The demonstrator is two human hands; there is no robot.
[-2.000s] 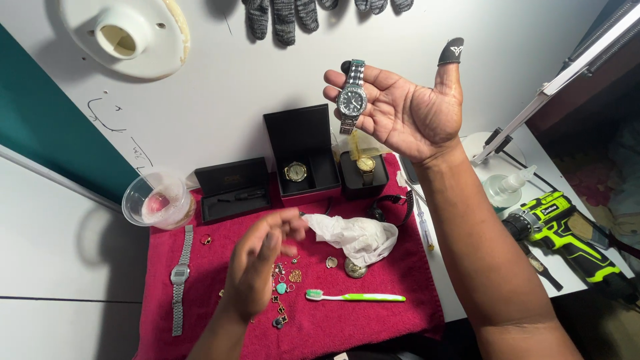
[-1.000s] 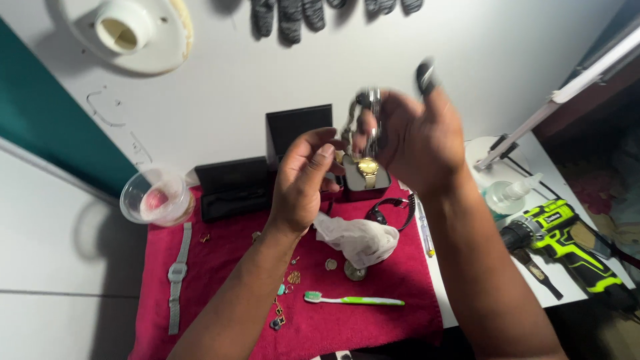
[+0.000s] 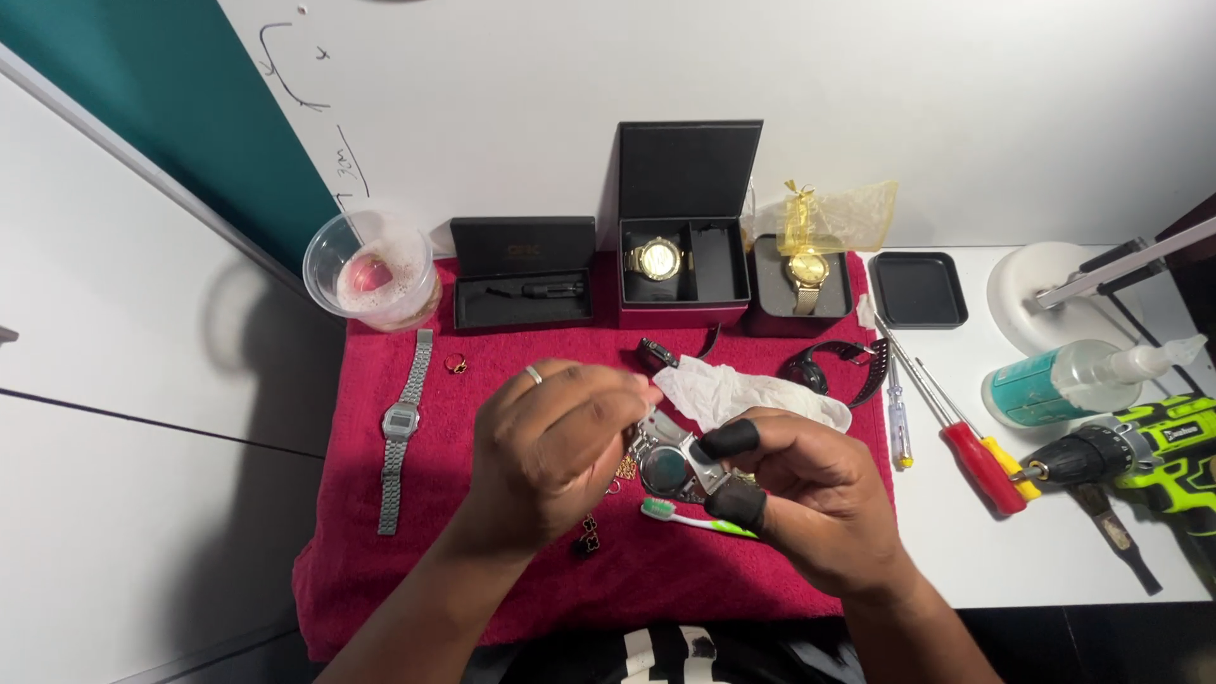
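Note:
Between my hands is a silver metal-band wristwatch (image 3: 668,467), its case back seemingly toward me. My left hand (image 3: 560,446), with a ring on one finger, has its fingertips closed on one end of the band. My right hand (image 3: 807,494) pinches the band's clasp side between a thumb and finger in black fingertip covers. Just below lies a green and white toothbrush (image 3: 698,520), partly hidden by the right hand. A gold chain and a bracelet with black clover charms (image 3: 590,534) lie beside it. Behind the hands is a crumpled white cloth (image 3: 750,394).
On the red towel (image 3: 370,589) are a silver digital watch (image 3: 400,422), a ring (image 3: 457,364) and a black watch (image 3: 807,370). Boxes with gold watches (image 3: 658,258) (image 3: 807,269) and a tub of foamy liquid (image 3: 380,285) stand behind. Screwdrivers (image 3: 983,465), a spray bottle (image 3: 1064,385) and a drill (image 3: 1121,446) lie right.
The watch and both hands have come down from in front of the wall to low over the towel. My left hand, empty two seconds ago, now holds the band too. The view has shifted.

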